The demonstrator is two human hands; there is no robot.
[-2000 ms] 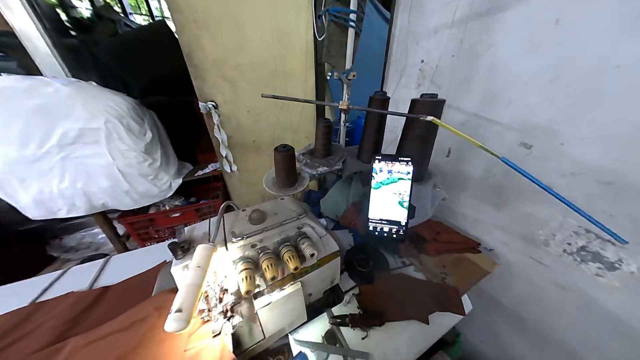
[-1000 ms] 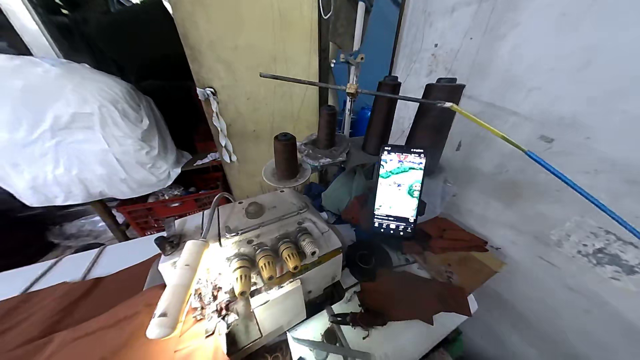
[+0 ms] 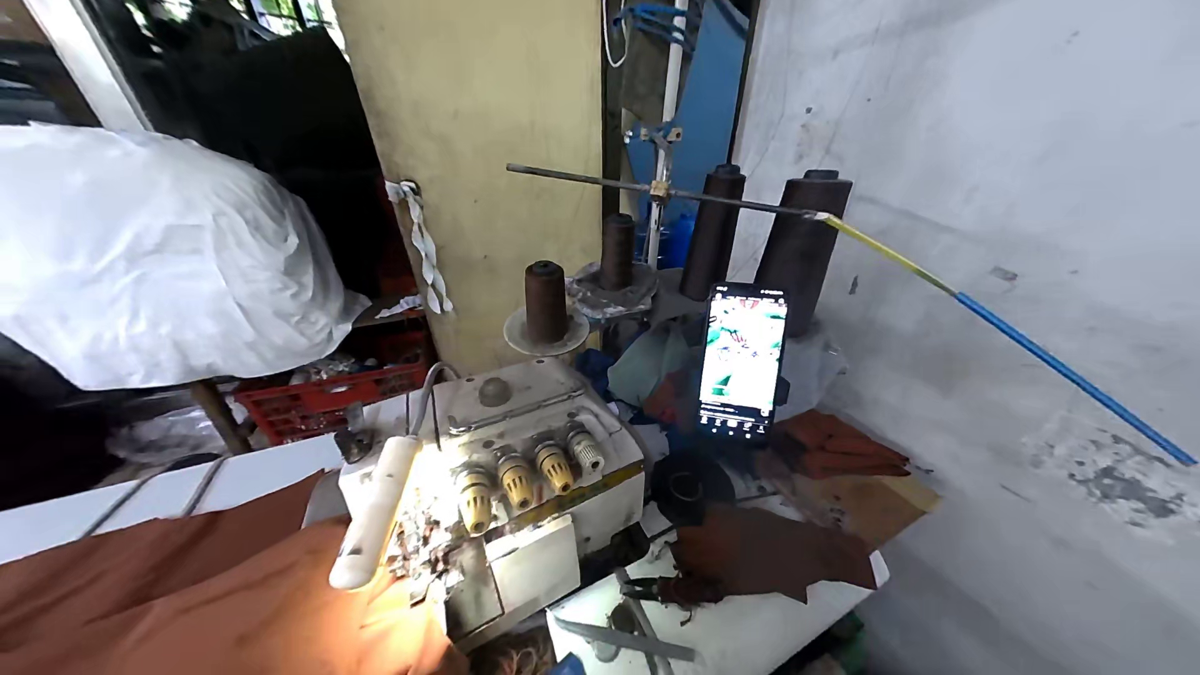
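Note:
Neither my left hand nor my right hand shows in the head view. A white overlock sewing machine (image 3: 525, 450) stands at the centre, with several tension dials (image 3: 516, 478) on its front. A lit white lamp (image 3: 375, 516) on a bent neck hangs over its needle area. Rust-brown fabric (image 3: 216, 591) lies on the table at lower left and reaches the machine. Brown thread cones (image 3: 546, 305) stand behind it. A phone (image 3: 742, 361) with a lit screen stands upright to the right. Scissors or a similar metal tool (image 3: 633, 633) lie on the white table at the bottom.
Brown fabric scraps (image 3: 778, 553) lie on the right end of the table (image 3: 741, 637). A thread-stand rod (image 3: 750, 202) with a blue end reaches toward the grey wall (image 3: 1031, 234). A white sack (image 3: 159, 262) and a red crate (image 3: 337, 403) are at left.
The picture on the phone screen has changed. The view has shifted slightly.

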